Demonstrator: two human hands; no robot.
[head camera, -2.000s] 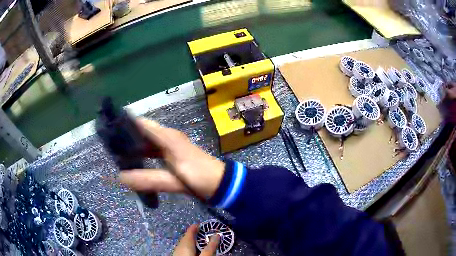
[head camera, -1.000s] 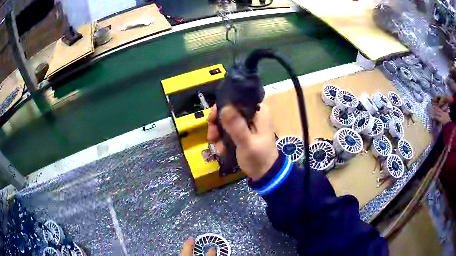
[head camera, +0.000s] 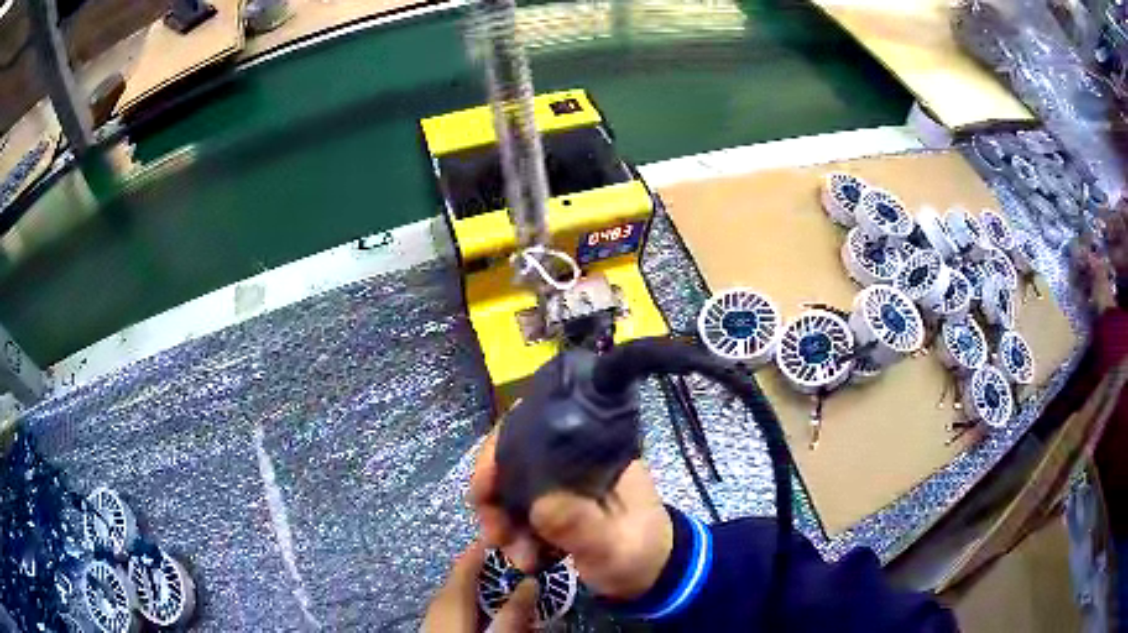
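My right hand (head camera: 588, 534) grips the black electric screwdriver (head camera: 567, 433), which stands upright over a white slotted housing (head camera: 553, 589) at the bottom centre. The driver's tip is hidden behind the hand and body. My left hand (head camera: 476, 596) holds the housing at its left and front edge, fingers on its face. The yellow screw feeder (head camera: 504, 352) stands just beyond, showing red digits 0483, with its silver outlet block (head camera: 581, 301) partly behind the driver. The silver spring balancer (head camera: 513, 136) hangs down over the feeder to the driver.
White housings are piled on the cardboard sheet (head camera: 816, 476) at right. Dark tweezers (head camera: 693, 427) lie right of the feeder. More housings (head camera: 161, 586) and dark parts lie at lower left on bubble wrap (head camera: 359, 408). A green conveyor runs beyond. Another person's hand (head camera: 1091, 275) shows at right.
My right hand has brought the screwdriver from the feeder's outlet down over the housing. The balancer coil has stretched down across the feeder. The left hand stays on the housing. The digits previously read 0482.
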